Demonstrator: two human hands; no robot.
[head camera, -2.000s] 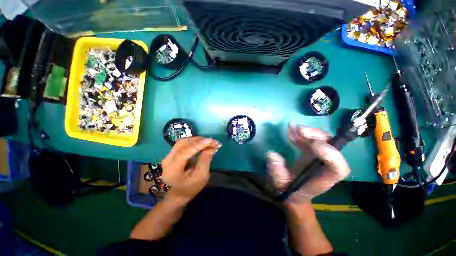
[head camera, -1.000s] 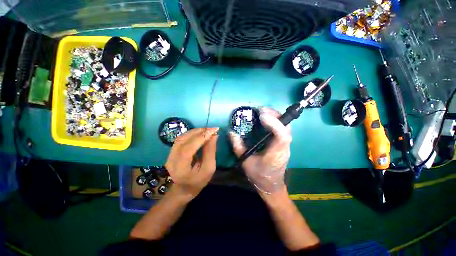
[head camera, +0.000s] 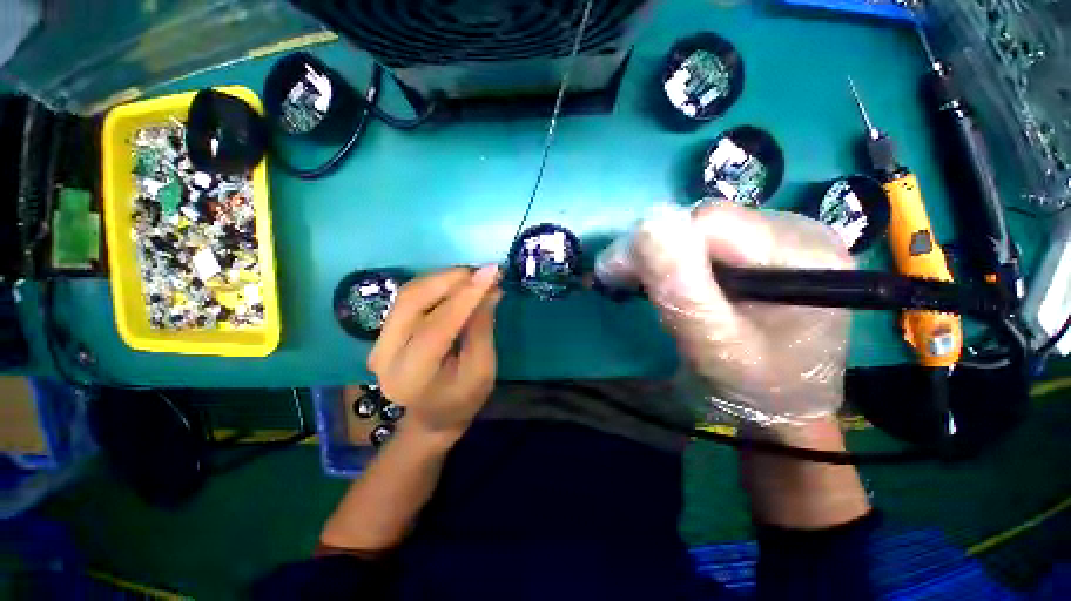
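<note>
A round black housing with a green and white circuit board inside stands on the green mat between my hands. My left hand, bare, pinches a thin dark solder wire that rises upward from its fingertips, beside the housing's left edge. My right hand, in a clear plastic glove, holds a black soldering iron nearly level, pointing left at the housing. Its tip is hard to make out, so contact with the board cannot be told.
More black housings stand left, upper left and right. A yellow parts tray is left. An orange screwdriver and a long black tool lie right. A dark fan unit is behind; a blue crate is below.
My right hand has turned the soldering iron from pointing up and right to pointing left at the housing. My left hand still holds the wire beside it. The camera view has shifted.
</note>
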